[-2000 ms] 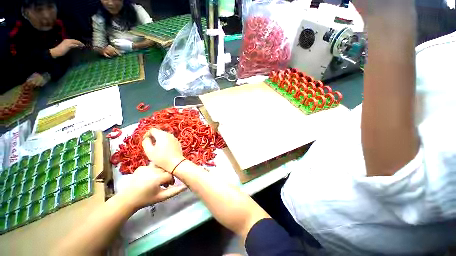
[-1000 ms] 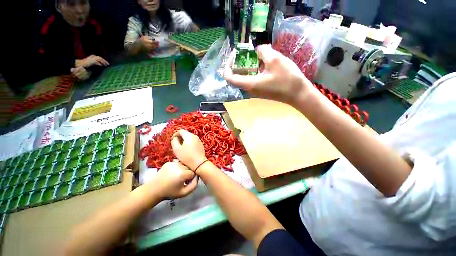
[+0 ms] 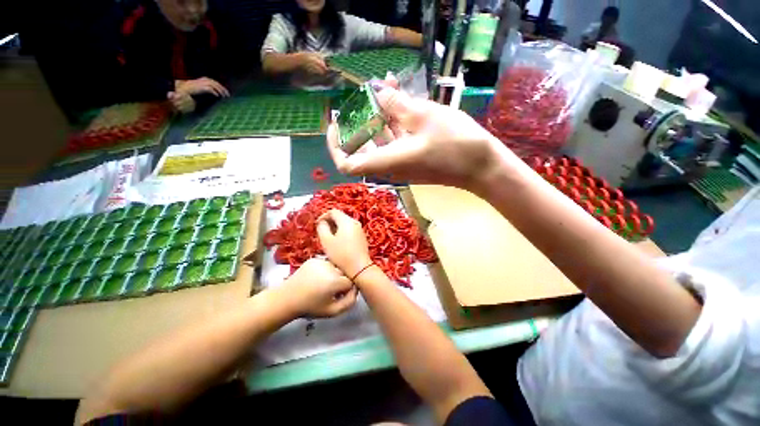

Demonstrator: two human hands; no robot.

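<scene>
Red C-shaped pieces (image 3: 392, 241) lie in a loose heap on white paper. My right hand (image 3: 343, 243) rests on the heap with its fingers curled, a thin red band at the wrist. My left hand (image 3: 319, 289) is curled like a fist against my right wrist, at the heap's near edge. The insides of both hands are hidden, so I cannot tell if they hold anything. Another person's hand (image 3: 417, 137) holds up a green circuit board (image 3: 360, 112) beyond the heap. Rows of green boards (image 3: 142, 250) lie on cardboard (image 3: 150, 341) at left.
A cardboard sheet (image 3: 492, 250) lies right of the heap, under that person's forearm. Assembled boards (image 3: 596, 200) with red loops, a bag of red parts (image 3: 529, 100) and a grey-white machine (image 3: 612, 125) stand at far right. Printed papers (image 3: 221, 170) lie beyond the left boards. Two people sit opposite.
The other person's arm has come down from the upper right and reaches across, holding up a green board, now more tilted. The view has shifted. My hands stay together at the heap.
</scene>
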